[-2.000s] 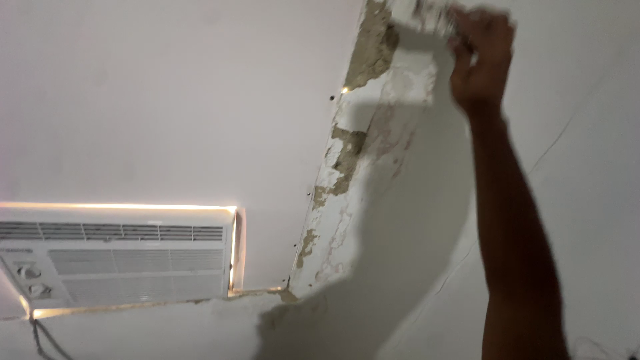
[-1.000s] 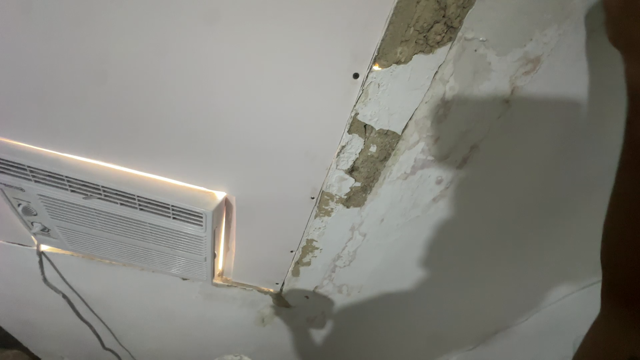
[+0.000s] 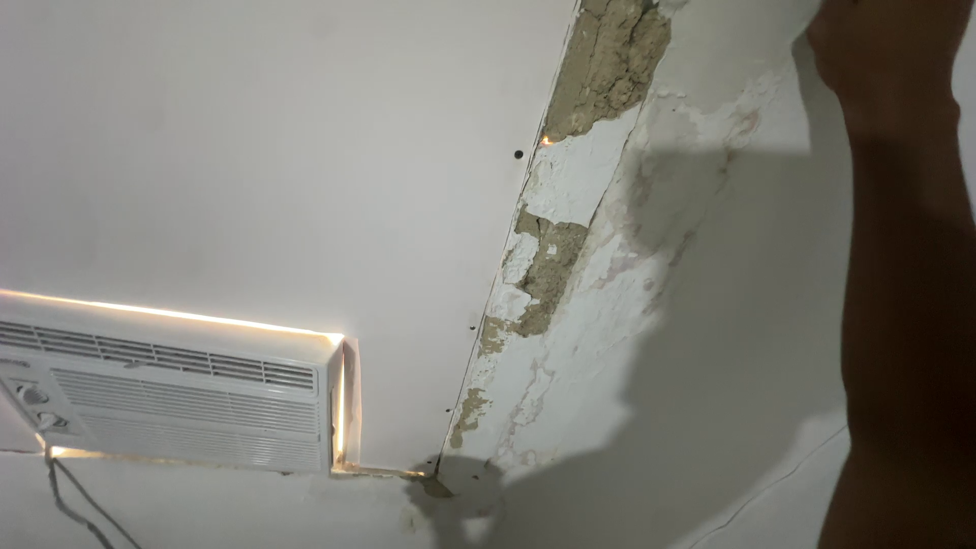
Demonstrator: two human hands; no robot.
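My right hand (image 3: 888,46) is raised at the top right, only its wrist end showing. The fingers are beyond the top edge, so what they hold or touch is hidden. The forearm, dark in shadow, runs down the right side. Left of it, a strip of wall (image 3: 572,171) has flaking white paint and bare, cracked brown plaster (image 3: 610,65). Stained, peeling paint (image 3: 610,263) continues beside the strip. My left hand is out of view.
A white window air conditioner (image 3: 191,412) sits at the lower left, light showing through gaps around it. Dark cords (image 3: 80,507) hang below. A smooth white panel (image 3: 267,168) with dark screw heads or holes borders the damaged strip. A large shadow falls across the wall.
Two seconds ago my right hand showed at the top with a pale item at its fingers; now only its wrist end shows. The view has shifted closer to the damaged strip.
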